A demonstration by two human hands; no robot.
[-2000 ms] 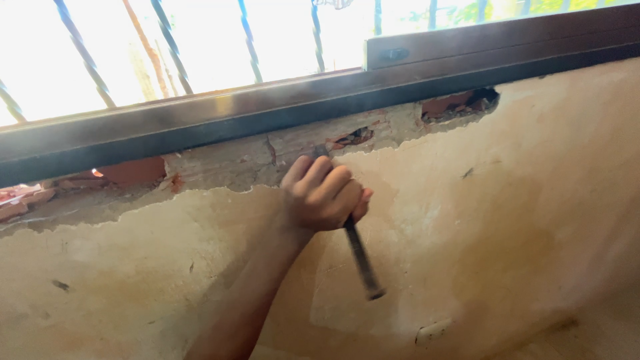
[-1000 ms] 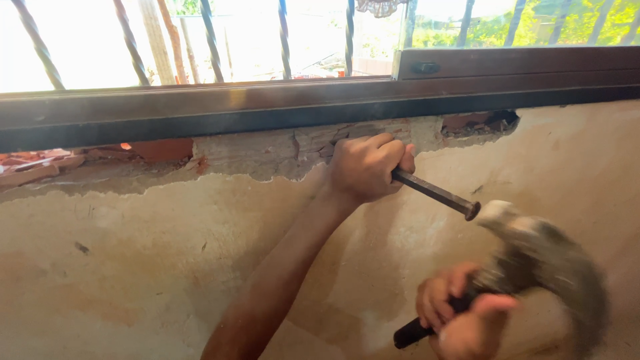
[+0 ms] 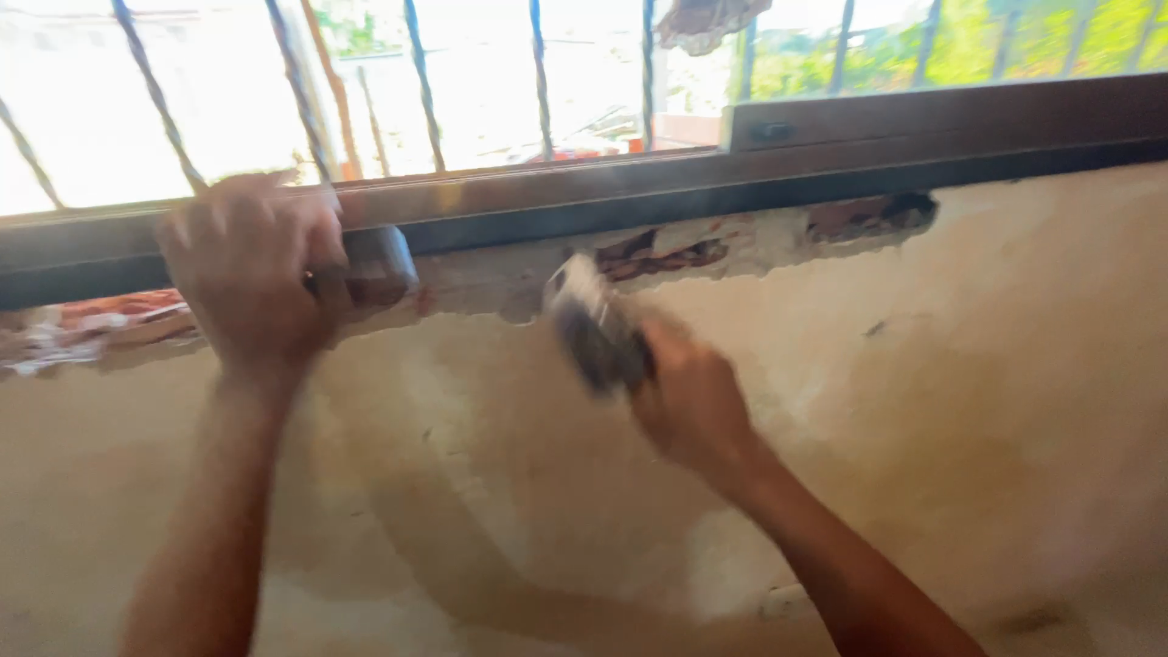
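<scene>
My left hand [image 3: 251, 265] is closed around a metal chisel [image 3: 379, 260], just under the window frame at the left. The chisel's visible end points right, and its other end is hidden by the hand. Right of it, my right hand [image 3: 689, 388] grips a claw hammer [image 3: 598, 333] close to the head, which is blurred by motion. A gap separates the hammer from the chisel. Behind them runs a chipped strip of wall [image 3: 493, 278] with rough mortar, and a broken hollow [image 3: 662, 254] shows reddish brick.
A brown window frame [image 3: 566, 187] crosses above the chipped strip, with twisted metal bars [image 3: 424, 87] behind it. Another hole [image 3: 871, 217] opens in the wall at the right. Broken brick [image 3: 119, 315] lies exposed at the far left. Stained plaster [image 3: 511, 474] covers the wall below.
My left hand has moved left along the chipped strip with the chisel. The hammer, low at the right one second ago, is now up near the strip in my right hand.
</scene>
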